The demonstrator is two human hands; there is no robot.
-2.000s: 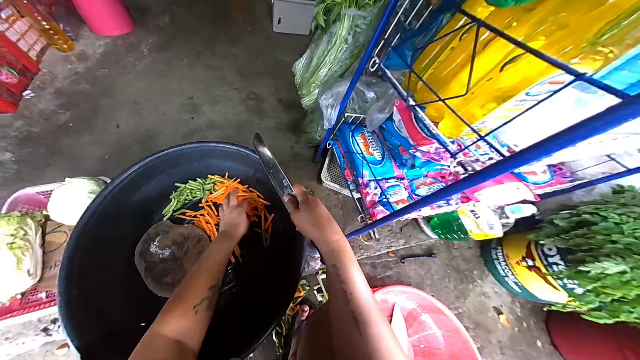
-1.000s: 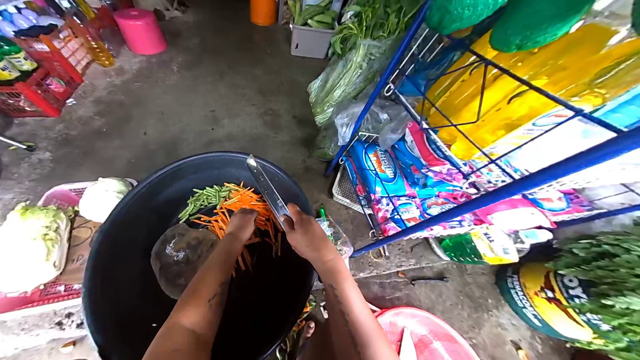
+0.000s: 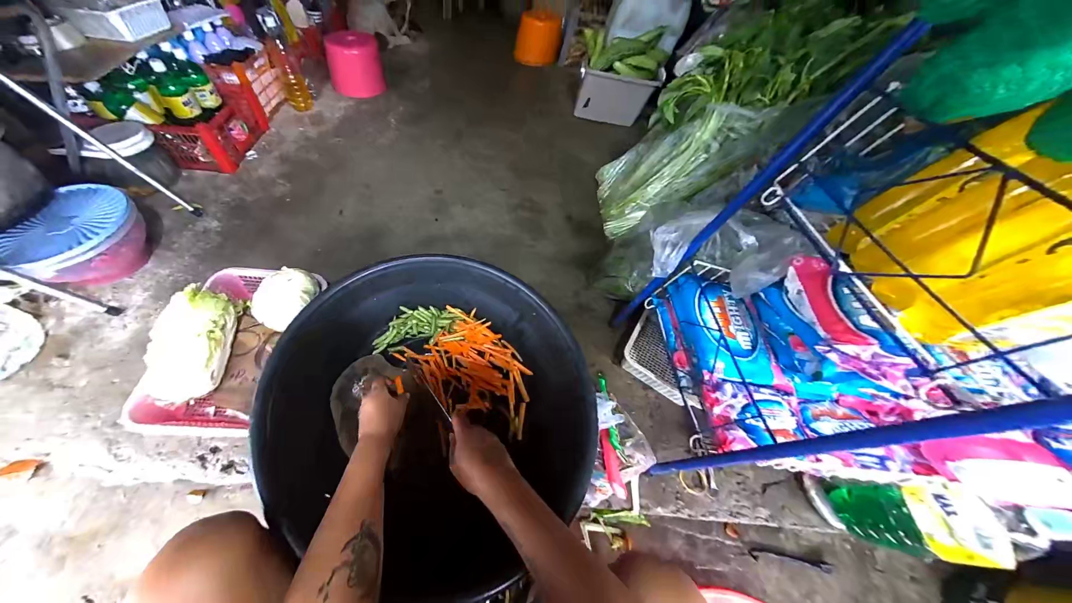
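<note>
A large round black tub [image 3: 289,360] stands between my knees. Inside it, sliced green beans [image 3: 416,325] lie beside a heap of orange carrot strips [image 3: 481,356]. My left hand [image 3: 383,410] holds a small orange carrot piece [image 3: 399,384] over a round, dark chopping block [image 3: 347,402] at the tub's left. My right hand [image 3: 476,452] grips a knife [image 3: 437,397], whose blade points up and left, toward the block, at the near edge of the carrot strips. The knife's handle is hidden in my fist.
Left of the tub, a pink basket [image 3: 138,412] holds a napa cabbage [image 3: 188,343] and a round cabbage [image 3: 285,299]. A blue metal rack [image 3: 779,435] with detergent packs [image 3: 724,335] stands close on the right. Bagged leafy vegetables [image 3: 670,167] lie behind it. A pink stool [image 3: 354,64] stands farther back.
My left hand has moved from the carrot strips to the chopping block. The knife has come down from the tub's far right rim. The view has shifted to show more floor ahead.
</note>
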